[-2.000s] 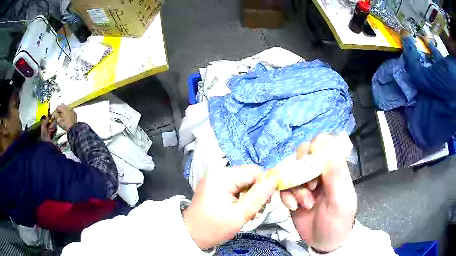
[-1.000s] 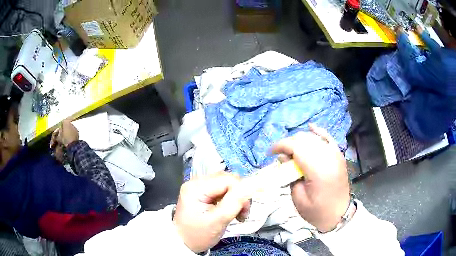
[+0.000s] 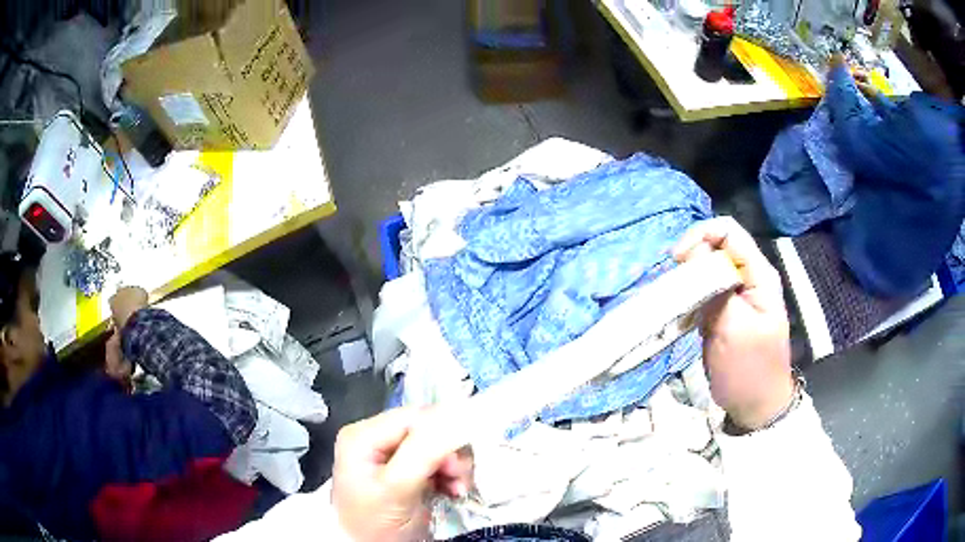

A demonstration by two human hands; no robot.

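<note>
A pale strip [image 3: 593,349] is stretched slantwise between my two hands, above the garment heap. My left hand [image 3: 397,476] holds its lower left end between thumb and fingers. My right hand [image 3: 746,328] holds its upper right end, higher up and further right, and the strip looks folded or doubled near it. Beneath the strip lies a blue patterned garment [image 3: 571,238] on top of white garments [image 3: 550,466]. The palm side of my left hand is partly hidden.
A blue bin [image 3: 392,246] shows at the heap's left edge. Yellow-edged tables [image 3: 286,217] stand left and upper right, with a cardboard box [image 3: 228,79], a white machine [image 3: 55,185] and a red-capped bottle [image 3: 716,42]. One person sits at left, another at right. A blue container [image 3: 905,517] is at lower right.
My hands have moved apart, the right one up and to the right, the left one down and left. The pale strip now shows long and stretched. The yellow at my right fingertips no longer shows.
</note>
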